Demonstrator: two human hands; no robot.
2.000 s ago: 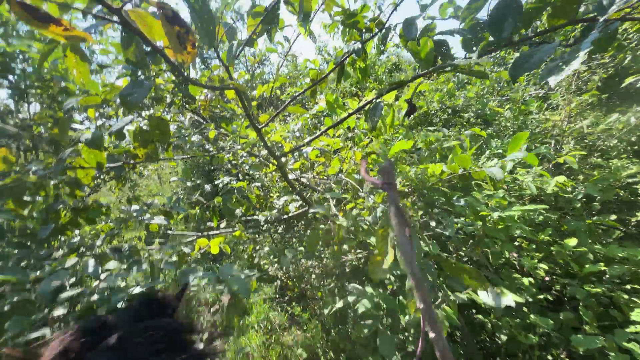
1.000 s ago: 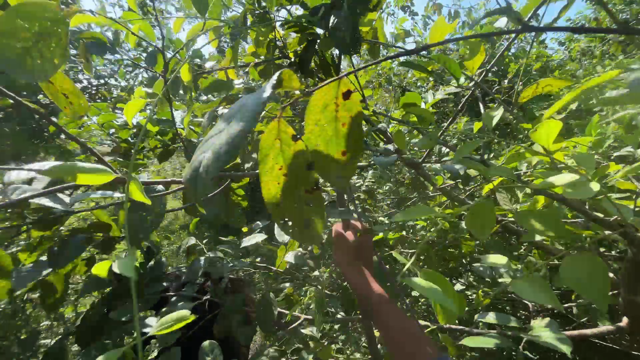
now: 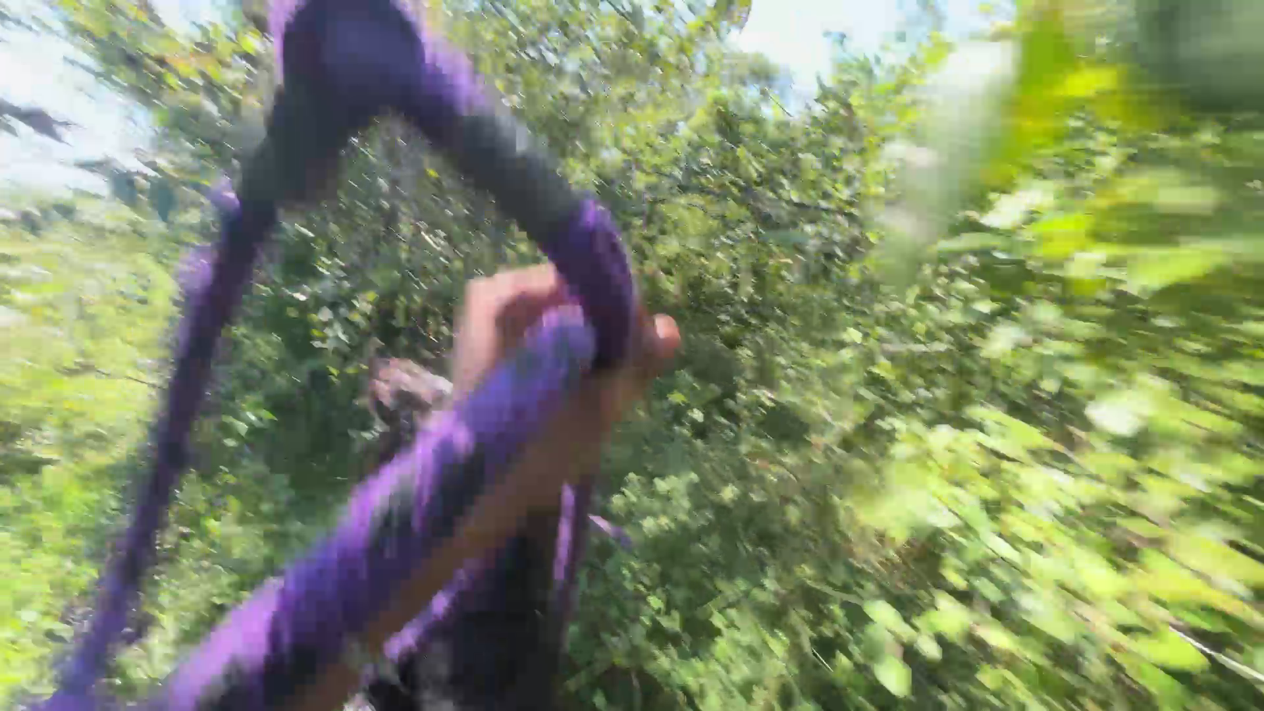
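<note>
A thick purple-and-dark rope or strap (image 3: 375,523), badly blurred, runs close to the camera. It rises from the lower left, bends around my left hand (image 3: 513,306) and loops up to the top left, where another length hangs down. The fingers of my left hand are closed around it near the middle of the view, and the forearm lies just under the rope. Behind the hand is a blurred brownish thing (image 3: 405,390) that I cannot identify. Below the hand, a dark shape (image 3: 504,622) is partly covered by rope. My right hand is out of view.
Dense leafy bushes (image 3: 750,375) fill the middle and right. Large blurred leaves (image 3: 1066,148) hang close at the upper right. Bright green low growth (image 3: 69,395) spreads along the left side.
The purple rope and my left hand have come into view. The hand among the leaves one second ago is no longer seen. The view has swung strongly.
</note>
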